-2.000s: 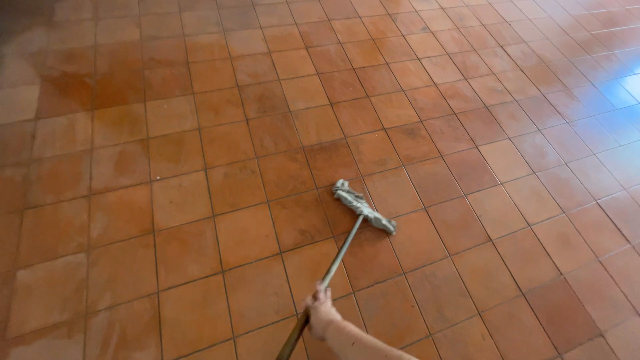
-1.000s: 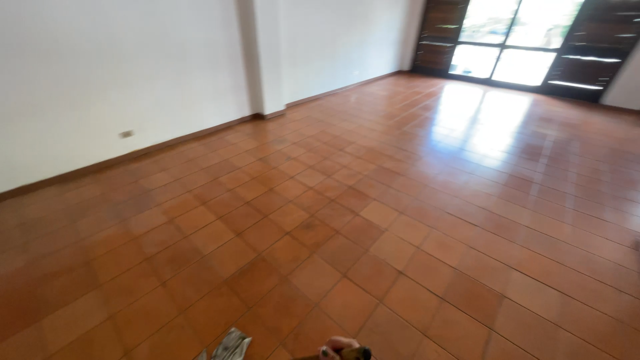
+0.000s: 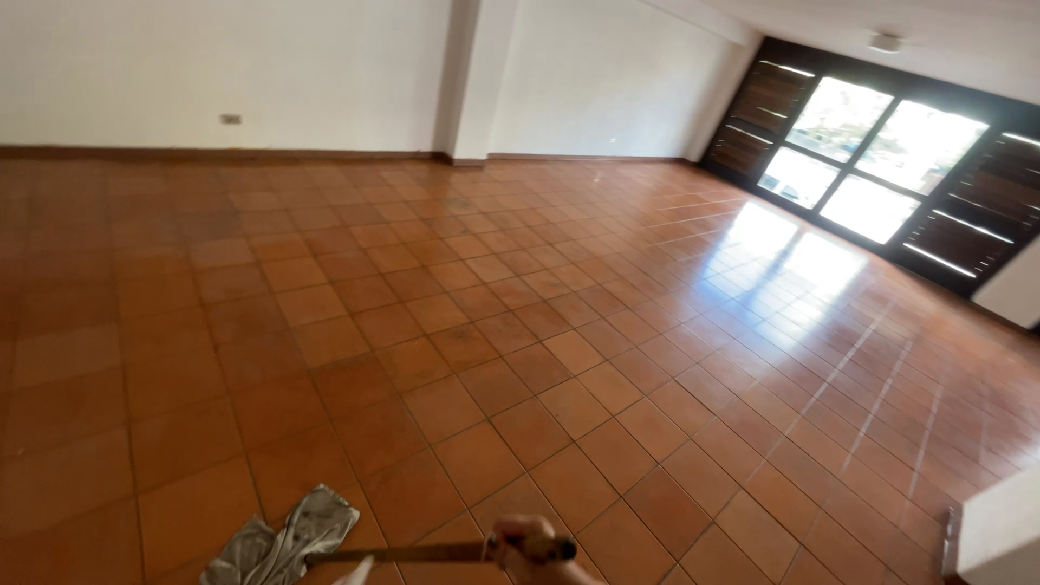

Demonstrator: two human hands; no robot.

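Note:
My right hand (image 3: 532, 551) is at the bottom centre, closed around a wooden mop handle (image 3: 431, 554) close to its dark end. The handle lies nearly level across the view and runs left to a crumpled grey cloth (image 3: 313, 528) at the lower left. The cloth hides the head of the mop. A small pale blurred shape shows just below the handle near the cloth; I cannot tell what it is. My left hand cannot be made out.
Terracotta tiles (image 3: 487, 386) cover the floor. A white wall (image 3: 341, 73) with an outlet (image 3: 231, 119) and a pillar (image 3: 485, 81) stands behind. A dark-framed window (image 3: 849, 166) is at the right, and a white wall corner (image 3: 999, 520) at the lower right.
The view has swung up from the floor to the walls and window. Two seconds ago the handle pointed up and away, with the cloth-wrapped head on the tiles; now it lies sideways.

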